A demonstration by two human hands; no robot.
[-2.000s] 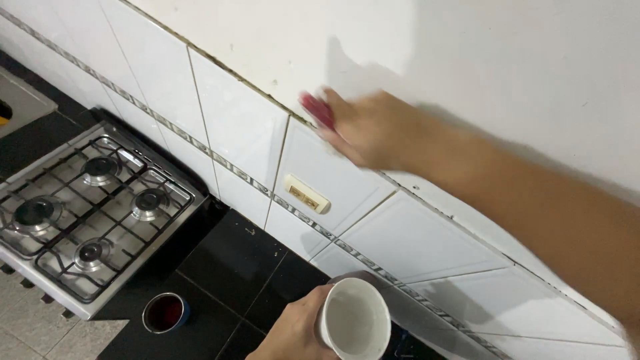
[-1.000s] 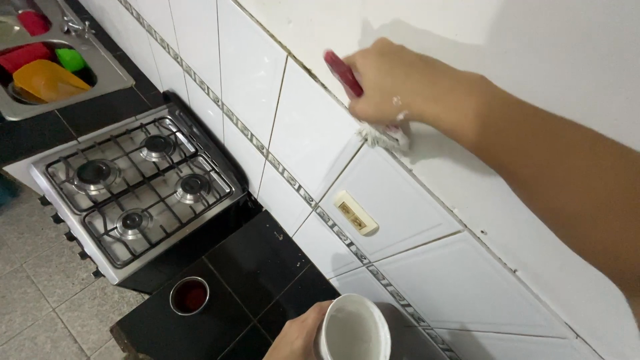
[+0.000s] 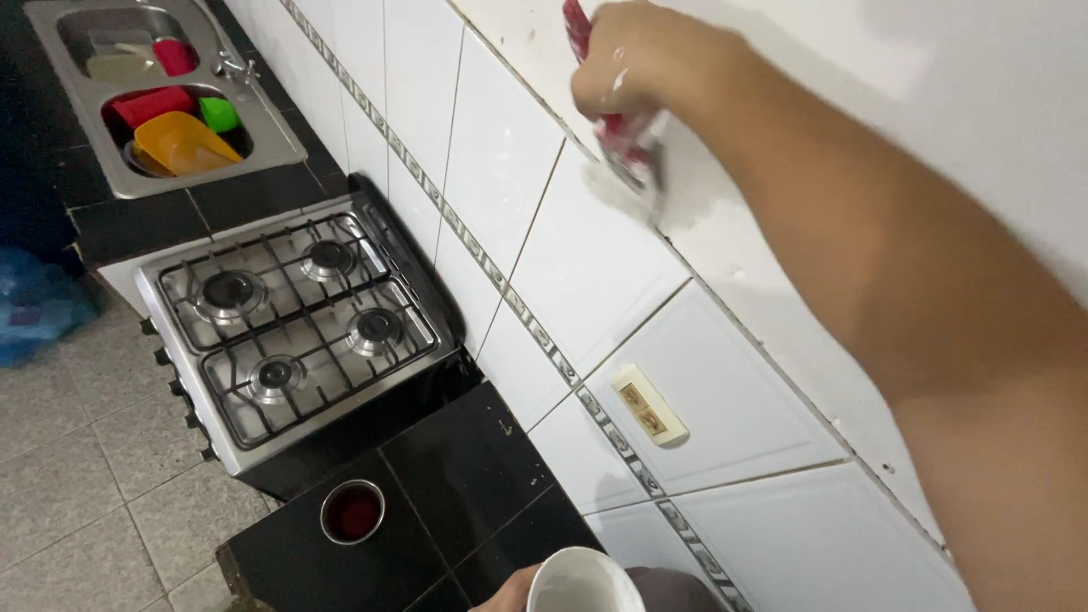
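My right hand (image 3: 633, 64), with white smears on it, grips the red handle of a paintbrush (image 3: 625, 153). The blurred bristles touch the top edge of the white wall tiles (image 3: 578, 255), where they meet the painted wall (image 3: 850, 110). At the bottom edge my left hand (image 3: 510, 592), mostly out of frame, holds a white cup (image 3: 582, 586) that looks whitish inside. An outlet plate (image 3: 650, 405) sits in the tiles below the brush.
A gas stove (image 3: 297, 323) stands left of the wall. Beyond it a steel sink (image 3: 280, 140) holds colored dishes. A metal cup with dark red contents (image 3: 352, 512) rests on the black tiled counter (image 3: 459, 476). A blue plastic bag (image 3: 38, 306) lies at the far left.
The view has shifted, showing more of the sink. My right hand keeps the brush at the tile edge, now farther from the outlet plate than one second ago. My left hand still holds the cup.
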